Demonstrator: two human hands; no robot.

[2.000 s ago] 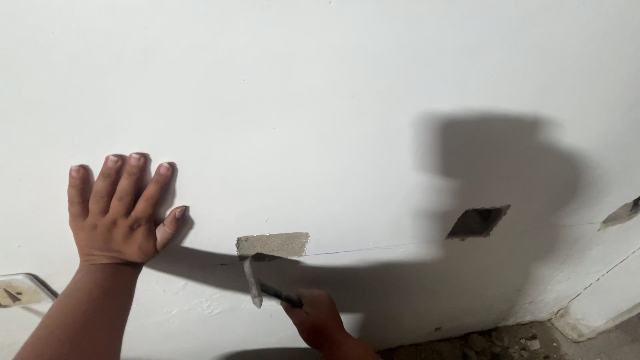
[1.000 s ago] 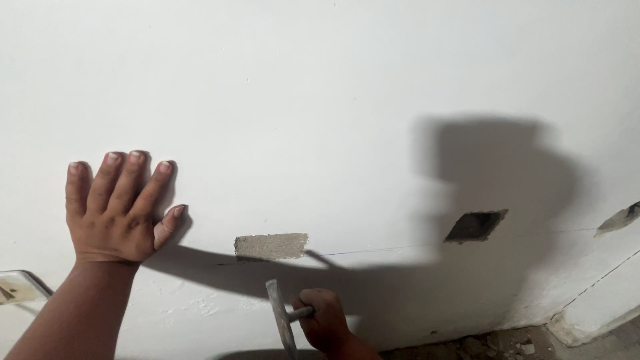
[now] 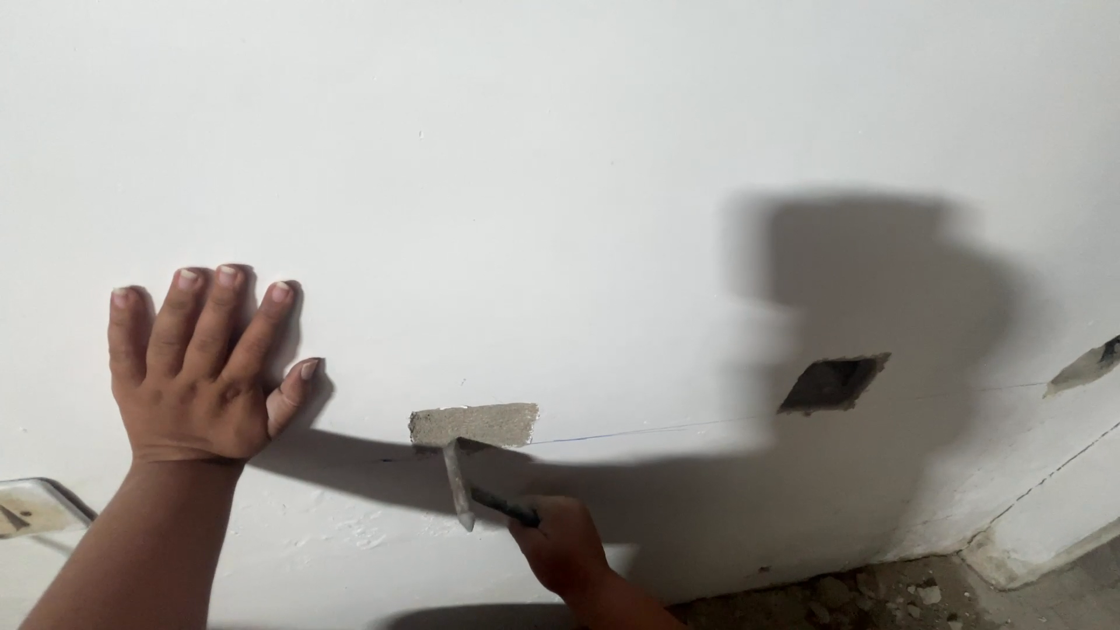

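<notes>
My left hand (image 3: 197,376) lies flat against the white wall (image 3: 525,219), palm in and fingers spread, holding nothing. Lower and to the right, my right hand (image 3: 564,542) is closed around the dark handle of a hammer with a narrow metal head (image 3: 459,490). One end of that head meets the lower edge of a shallow rectangular patch of bare grey plaster (image 3: 490,424) cut into the wall. A thin drawn line (image 3: 612,435) runs from the patch towards a deeper, dark hole (image 3: 831,383) on the right.
At the lower left is a white-framed wall plate (image 3: 44,507). Another cut opening (image 3: 1085,367) sits at the right edge. Rubble (image 3: 910,595) lies on the floor along the wall's foot, beside a raised pale ledge (image 3: 1041,525). A large shadow falls over the wall's right half.
The hammer swung down off the patch one second ago and its head is now back up at the patch's lower edge. My left hand has stayed in place.
</notes>
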